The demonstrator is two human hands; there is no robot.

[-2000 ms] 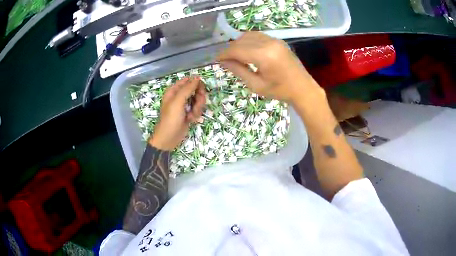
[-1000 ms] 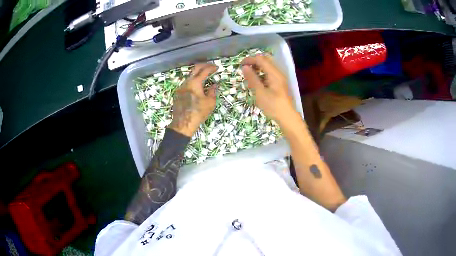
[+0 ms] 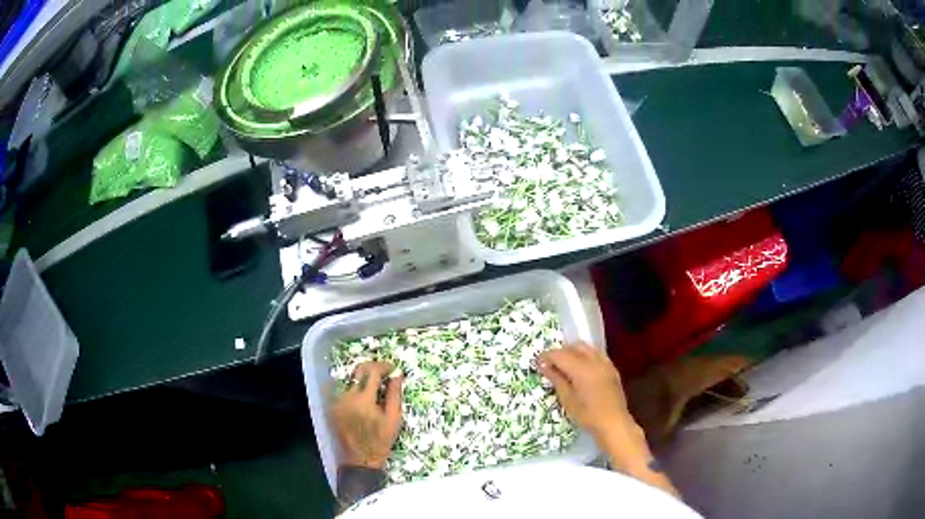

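The near tub [image 3: 317, 377] is translucent and full of small white-and-green workpieces [image 3: 472, 400]. It sits at the table edge against the white shirt. My left hand [image 3: 367, 416] is over the left part of the pile, thumb and fingers slightly apart. My right hand [image 3: 586, 383] rests at the right side of the pile, its fingertips among the pieces. Whether either hand pinches a piece cannot be told. The assembly fixture [image 3: 426, 188] stands on its white base beyond the near tub. The far tub [image 3: 644, 167] also holds workpieces, behind and right.
A round bowl feeder [image 3: 309, 71] with green inside stands behind the fixture. Green plastic bags [image 3: 137, 162] lie left of it. A pneumatic cylinder [image 3: 304, 218] points left. An empty-looking translucent tray [image 3: 36, 345] is at far left. A red shiny package [image 3: 735, 269] is below the table edge.
The view has tilted up, showing the bowl feeder and the whole far tub. My right hand was raised near the fixture two seconds ago and is now down in the near tub. My hands are farther apart.
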